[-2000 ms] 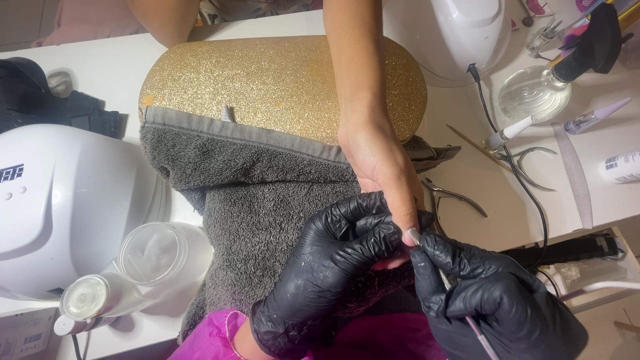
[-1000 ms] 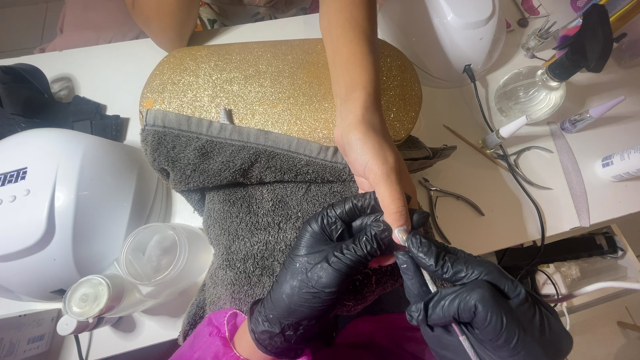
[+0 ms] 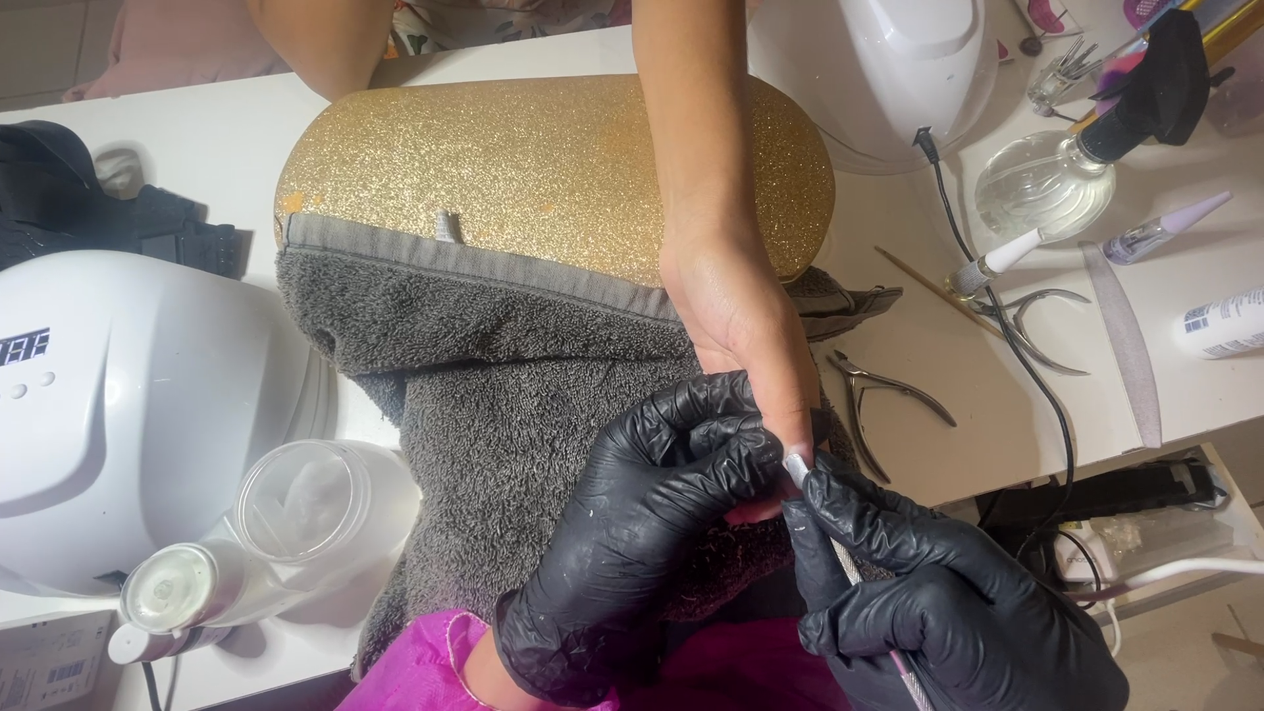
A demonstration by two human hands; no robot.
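Note:
My left hand (image 3: 642, 523), in a black glove, grips the other person's hand (image 3: 736, 296) around the thumb. That thumb points down toward me, its nail (image 3: 796, 468) whitish. My right hand (image 3: 938, 592), also gloved in black, holds a slim metal manicure tool (image 3: 845, 561) with a textured handle; its tip is hidden by my fingers beside the nail. Below the wrist lies a dark grey towel (image 3: 513, 434), partly over a gold glitter armrest cushion (image 3: 494, 148). Cuticle nippers (image 3: 894, 385) rest on the table, right of the held hand.
A white nail lamp (image 3: 148, 375) and lidded clear containers (image 3: 326, 504) stand left. Another white device (image 3: 879, 69), a spray bottle (image 3: 1047, 183), a nail file (image 3: 1126, 346), more nippers (image 3: 1037, 341) and a black cable (image 3: 1032, 395) are at right. An open drawer (image 3: 1165, 563) sits below the table edge.
Between two seconds and one second ago, my right hand and the tool moved a little down and left; the held thumb shifted slightly left. My left hand keeps its hold.

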